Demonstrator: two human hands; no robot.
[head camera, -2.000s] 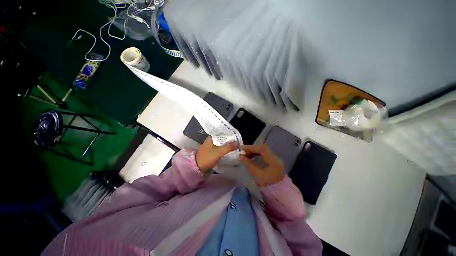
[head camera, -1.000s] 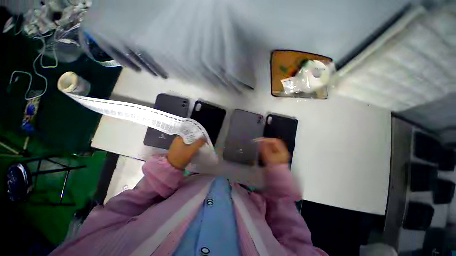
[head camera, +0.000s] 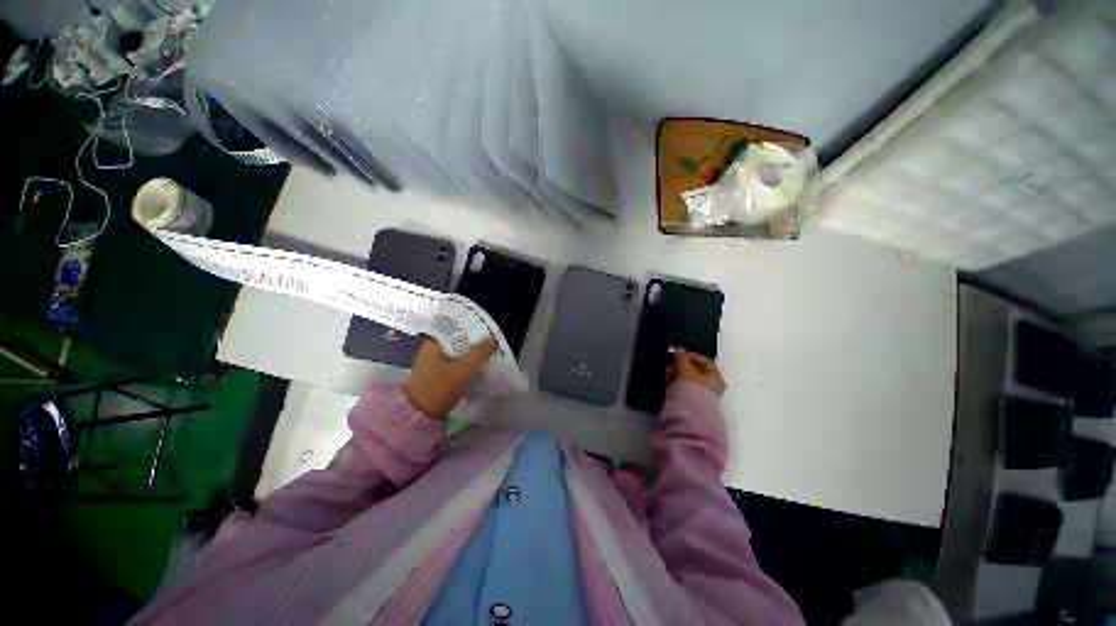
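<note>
Several flat rounded devices lie side by side on the white bench: a grey one at left (head camera: 394, 275), a black one (head camera: 503, 287), a grey one (head camera: 587, 330) and a black one at right (head camera: 683, 312). My left hand (head camera: 443, 377) holds the end of a long white label strip (head camera: 321, 279), which crosses over the two left devices. The strip runs from a label roll (head camera: 171, 206) on the dark green table. My right hand (head camera: 694, 372) is at the lower part of the right black device, with a small white label at its fingertips.
Translucent bagged sleeves (head camera: 404, 98) stand along the back of the bench. A brown-orange tray (head camera: 685, 144) holds a white roll in clear plastic (head camera: 769, 177). A white panel (head camera: 979, 147) leans at the right. White cables (head camera: 110, 73) lie far left. Dark items (head camera: 1026, 428) lie on the right side surface.
My view has turned, so the bench now lies flatter. My right hand has left the strip and moved right to the rightmost black device. My left hand still holds the strip.
</note>
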